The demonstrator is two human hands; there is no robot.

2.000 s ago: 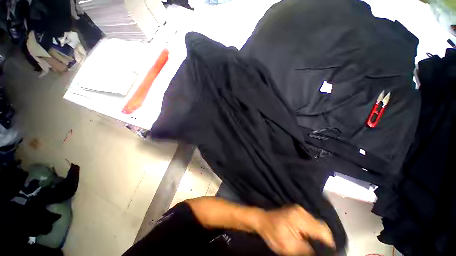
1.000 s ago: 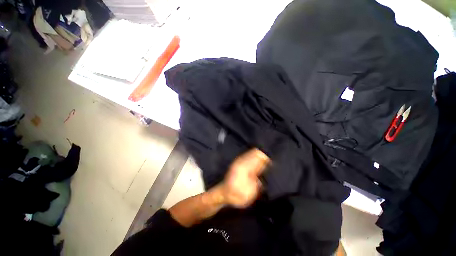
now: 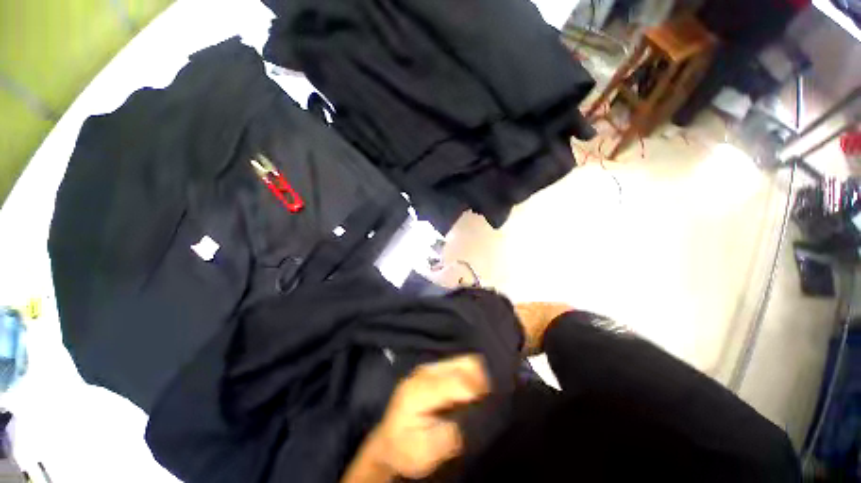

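Note:
A loose black garment [image 3: 312, 354] lies bunched in front of me, over the near part of a second black garment [image 3: 142, 217] spread on the table. My left hand [image 3: 425, 415] is blurred at the bottom centre, its fingers curled on the bunched cloth. My right wrist [image 3: 540, 323] shows at the cloth's right end; the hand itself is hidden in the folds. Red-handled thread snips [image 3: 279, 187] lie on the spread garment, blades toward the upper left. A small white label [image 3: 205, 248] and a thin black cord loop [image 3: 289, 274] are on it too.
A black garment pile [image 3: 444, 94] overhangs the white table [image 3: 71, 434] at its far edge. A white piece [image 3: 408, 253] shows by the table edge. A wooden stool [image 3: 675, 47] stands on the pale floor [image 3: 604, 236] with red threads around it. A bluish clear item [image 3: 11, 347] is at far left.
The view has swung to the right, so the red strip and papers are gone and the stool shows. The loose garment is bunched closer, and my right wrist now shows beside it.

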